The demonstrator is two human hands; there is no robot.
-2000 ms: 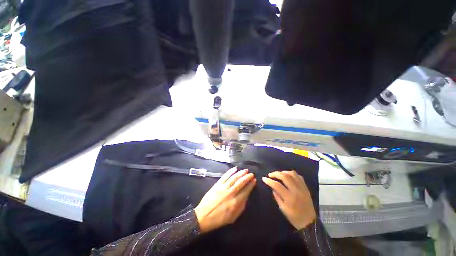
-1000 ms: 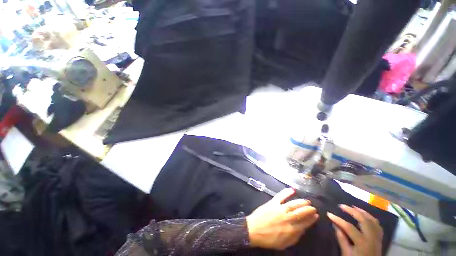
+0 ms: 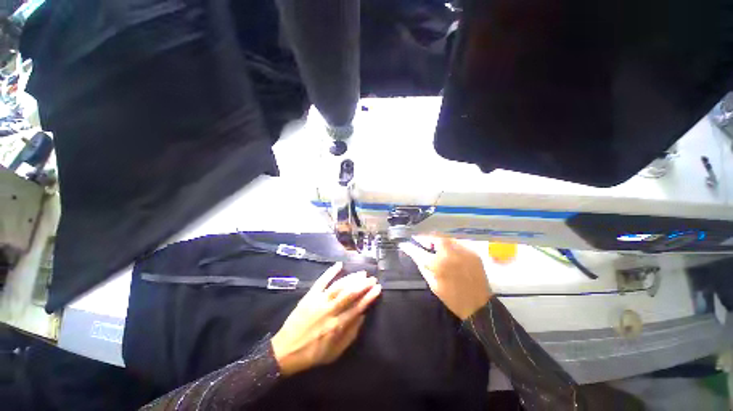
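Note:
The black garment panel (image 3: 209, 329) lies flat on the bed beneath the machine's needle area. Two narrow straps run across it, with a lower silver buckle (image 3: 282, 282) and an upper silver buckle (image 3: 290, 251). My left hand (image 3: 321, 321) rests on the panel, its fingertips by the straps, left of the presser foot (image 3: 386, 255). My right hand (image 3: 452, 275) is just right of the foot, thumb and fingers close to it; whether they pinch cloth is hidden. The white sewing machine head (image 3: 498, 217) has a blue stripe.
Black cloth hangs at upper left (image 3: 153, 152) and upper right (image 3: 587, 88). An orange-yellow lump (image 3: 504, 252) and thin blue-green item (image 3: 572, 262) lie under the head. A pale ring (image 3: 628, 323) sits near the front ruler edge. A control panel (image 3: 659, 234) is at right.
The view has swung back right. The panel and straps have shifted left relative to the needle, and the upper buckle now shows clearly. My right hand has moved up beside the presser foot.

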